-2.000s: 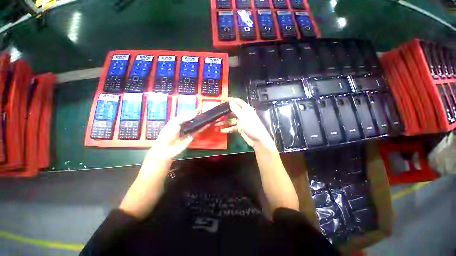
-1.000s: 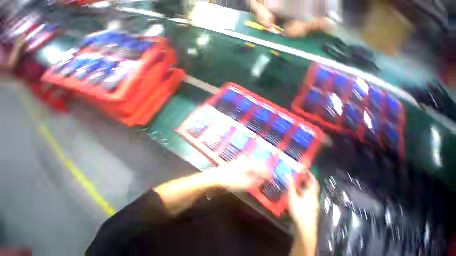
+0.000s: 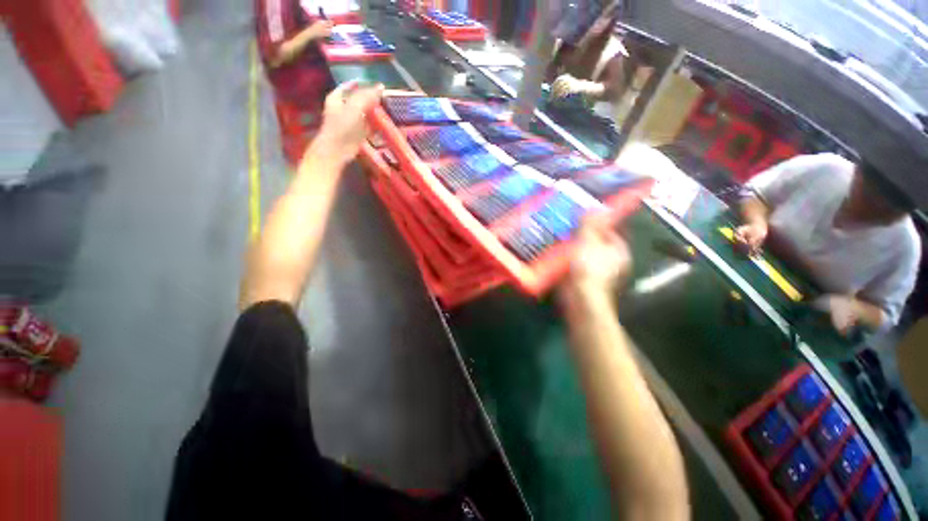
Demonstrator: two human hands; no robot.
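Note:
My left hand (image 3: 351, 110) grips the far left corner of a red phone tray (image 3: 448, 193). My right hand (image 3: 598, 254) grips the tray's near right corner. The tray is tilted and holds two rows of keypad phones (image 3: 496, 186), blue screens up. It is over a stack of red trays (image 3: 438, 249) at the left edge of the green bench; whether it touches the stack all along cannot be told. The picture is slightly blurred at my right hand.
Another red tray of phones (image 3: 811, 448) lies on the bench (image 3: 549, 407) at the lower right. A person in a light shirt (image 3: 829, 229) sits across the bench. Other people sit farther along. Grey floor (image 3: 371, 377) with a yellow line lies at left.
My view has turned left along the bench. The hands were at the phone tray on the bench; now they hold a filled tray at the stack. The cover tray has left the view.

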